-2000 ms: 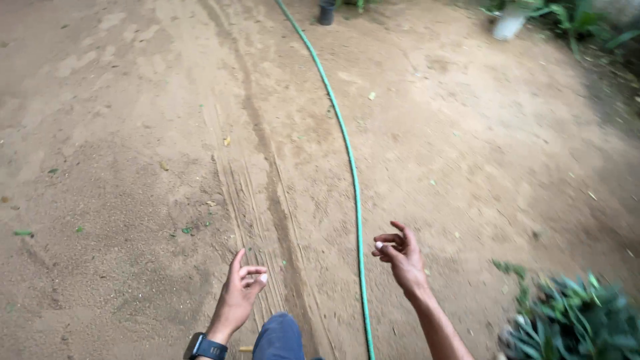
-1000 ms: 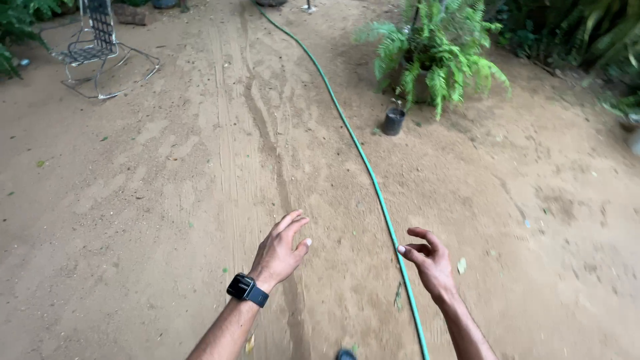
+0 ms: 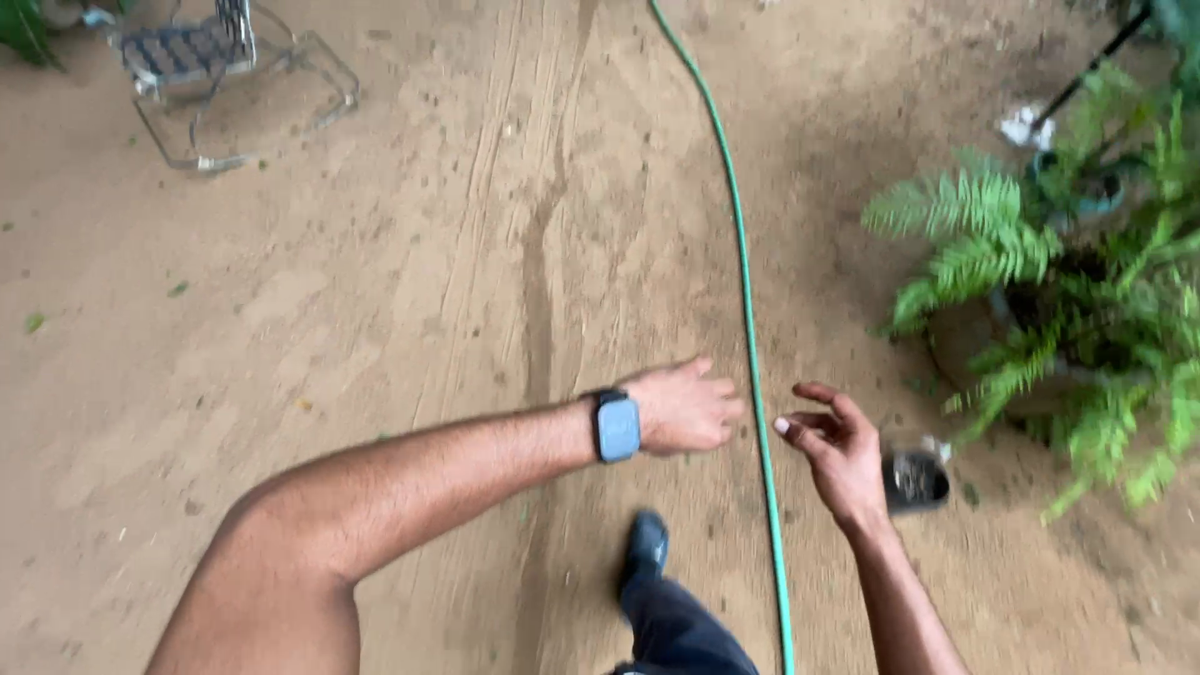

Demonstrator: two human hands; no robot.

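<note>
My left hand reaches in from the left, back upward, with a smartwatch on its wrist. Its fingers point right, just short of the green hose in the view; nothing shows in it. My right hand is on the other side of the hose, fingers curled and apart, holding nothing. Both hands are in the air over the sandy ground. The hose runs from the top of the view down to the bottom edge between them.
A metal-framed chair stands at the upper left. A potted fern spreads at the right, with a small black pot just below it. My shoe is on or over the ground at the lower middle. A narrow groove marks the dirt.
My left hand has swung right and now points across toward the hose. The view has shifted forward, bringing the fern and chair nearer.
</note>
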